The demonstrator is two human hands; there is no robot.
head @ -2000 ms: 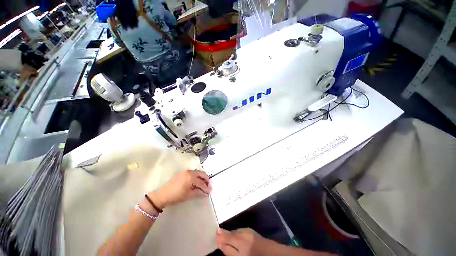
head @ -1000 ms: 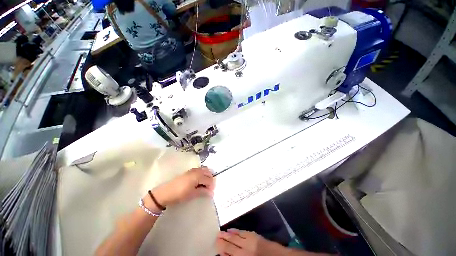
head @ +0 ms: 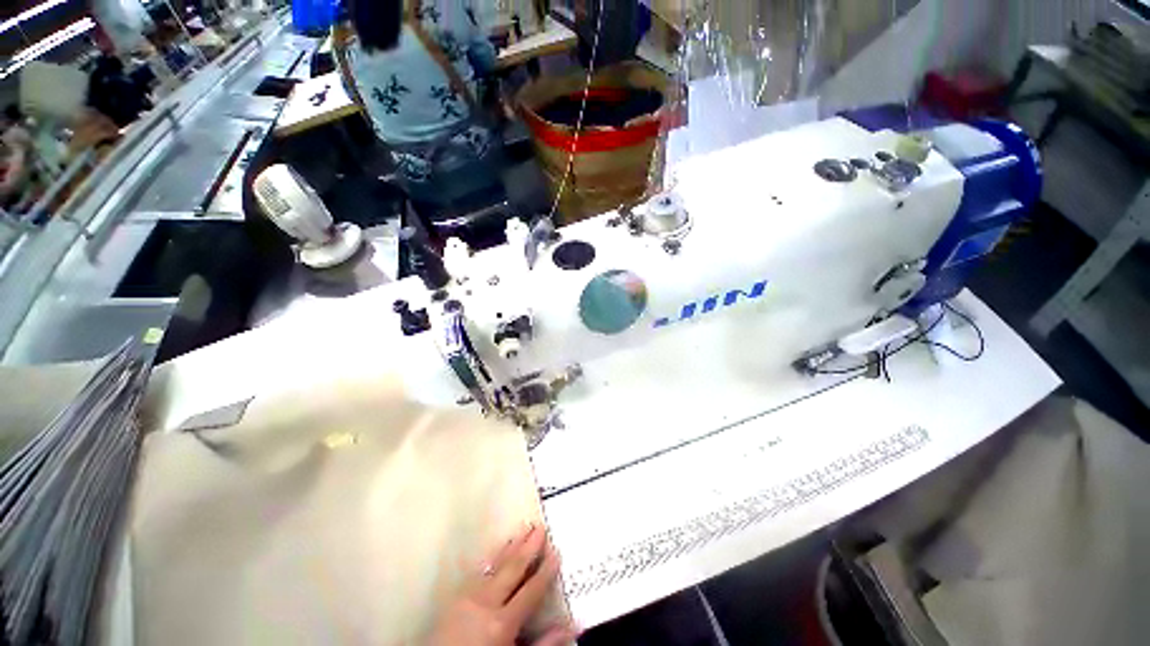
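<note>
A beige panel (head: 315, 505) lies on the white machine table, left of the needle area. Its far right corner is by the presser foot (head: 535, 401); whether it is under the foot cannot be told. My left hand (head: 505, 587) is at the panel's right edge near the picture's bottom, fingers close together and fingertips on the edge. A sliver of skin shows below it at the bottom rim, perhaps a fingertip of my right hand; the rest of that hand is out of the picture. A grey tab (head: 218, 414) and a yellow spot (head: 341, 440) show on the panel.
The white sewing machine (head: 719, 271) with blue motor (head: 990, 208) stands across the table. Fanned grey-edged panels (head: 63, 505) are at left, a beige pile (head: 1047, 543) at right. A small white fan (head: 296, 208), a red-rimmed basket (head: 593, 145) and a person (head: 423, 95) are behind.
The view has tilted up, so machine and table sit lower in the picture. My left hand is lower along the panel's edge, farther from the needle. My right hand has nearly left the picture.
</note>
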